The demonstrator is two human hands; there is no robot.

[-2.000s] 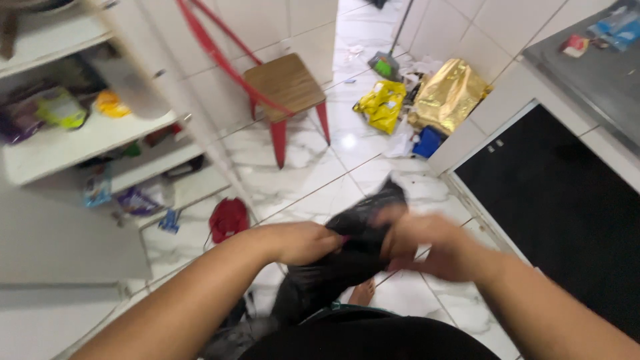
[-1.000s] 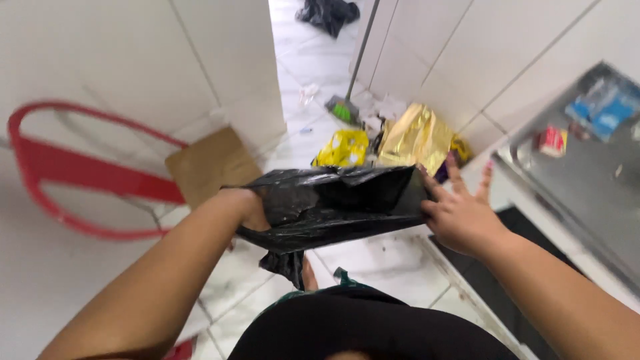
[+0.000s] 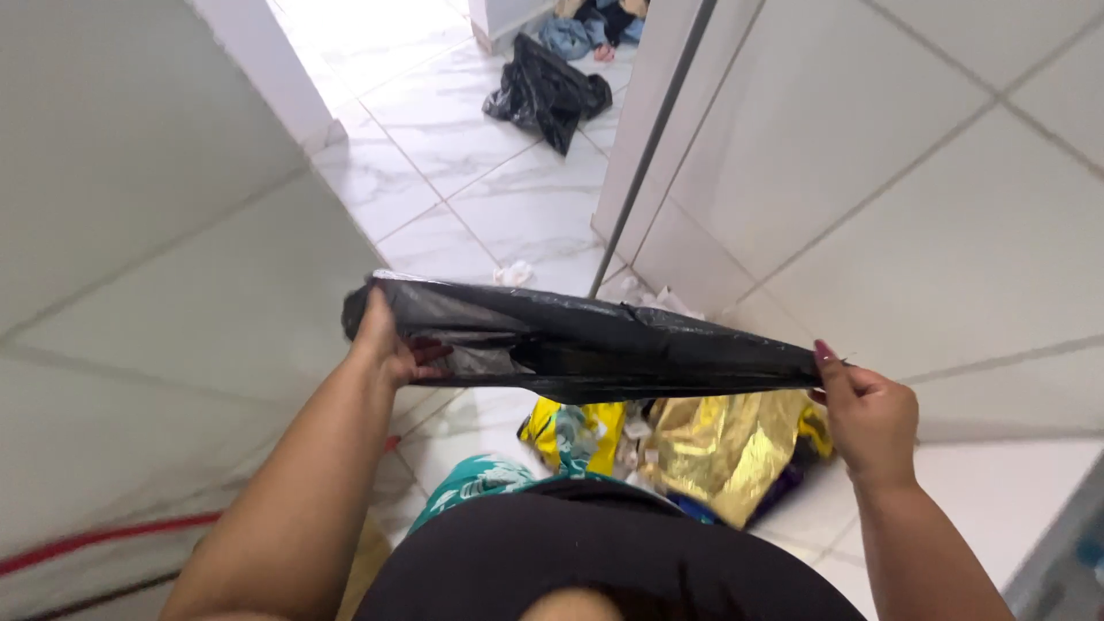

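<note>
A black plastic bag [image 3: 621,345] is stretched sideways between my two hands, its mouth spread and partly showing the inside. My left hand [image 3: 392,345] is at the bag's left end, with the thumb against the rim and several fingers inside the mouth. My right hand [image 3: 867,405] pinches the right corner of the bag between thumb and fingers. Below the bag, on the floor, lie a gold foil bag [image 3: 729,440] and a yellow plastic package [image 3: 573,431], both partly hidden by the black bag and my body.
Another black plastic bag [image 3: 548,90] lies crumpled on the tiled floor beyond the doorway, near a heap of clothes [image 3: 595,26]. A thin dark pole [image 3: 655,147] leans by the door edge. White scraps [image 3: 513,274] lie on the floor. A red chair rail [image 3: 112,539] is at lower left.
The black bag was bunched between my hands two seconds ago and is now pulled out wide. My right hand has closed on its corner after having fingers spread. The view has swung toward the doorway.
</note>
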